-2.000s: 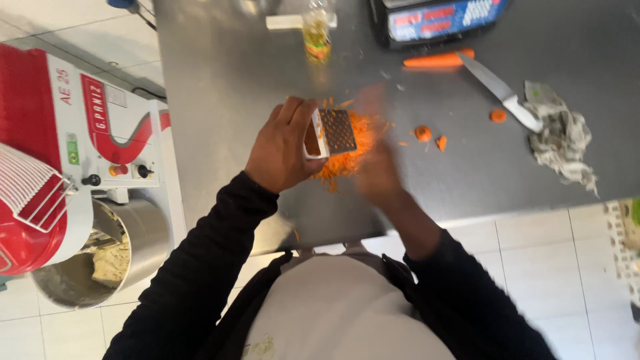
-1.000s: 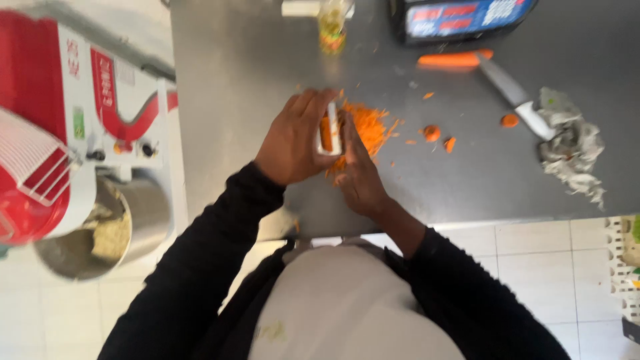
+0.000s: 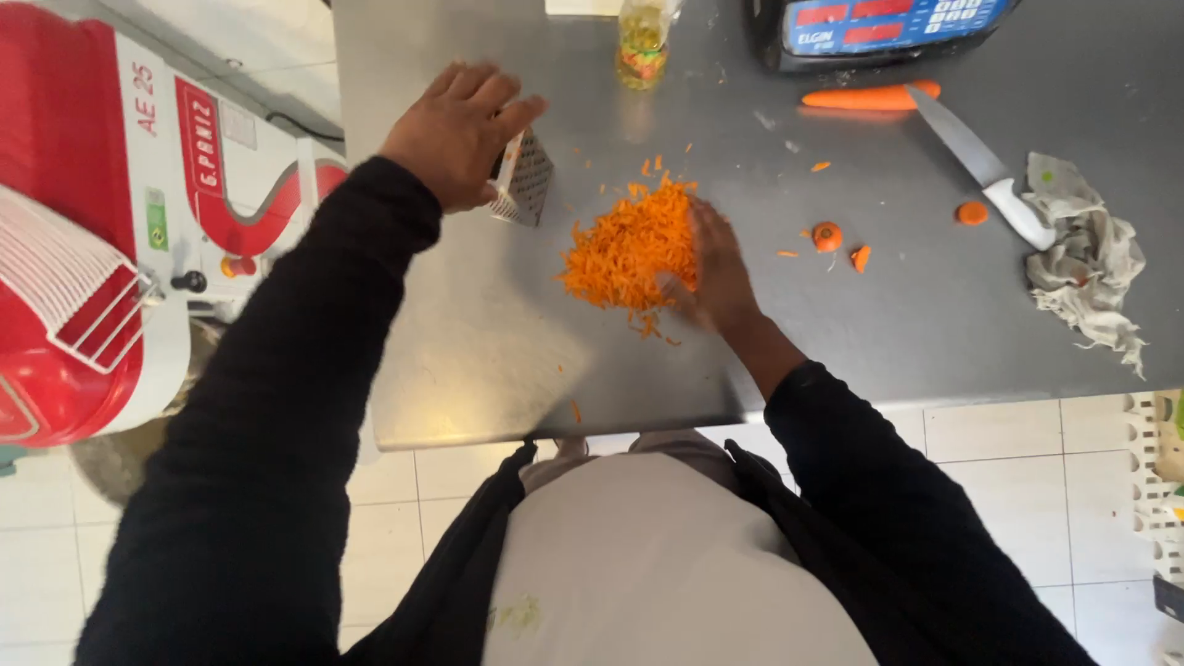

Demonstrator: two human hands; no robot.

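Observation:
My left hand [image 3: 464,134] is at the upper left of the steel table, fingers spread, beside a metal box grater [image 3: 524,180]; whether it still touches the grater I cannot tell. A heap of grated carrot [image 3: 624,250] lies on the table, right of the grater. Against the heap's right side rests my right hand [image 3: 717,264], its fingers partly blurred, with the thumb over the shreds. Farther right are a cut carrot end [image 3: 827,237], a small carrot piece [image 3: 861,258] and a carrot slice [image 3: 972,214]. A whole-looking carrot [image 3: 865,97] touches the blade of a white-handled knife [image 3: 971,148].
A crumpled cloth [image 3: 1087,254] lies by the knife handle. At the back stand a glass jar [image 3: 642,46] and a digital scale [image 3: 786,42]. A red and white mixer [image 3: 83,213] with a metal bowl is left of the steel table [image 3: 462,370], whose front edge is near my body.
My left hand has moved left with the grater, which now stands away from the heap. My right hand has gone from beside the grater to the right side of the grated carrot.

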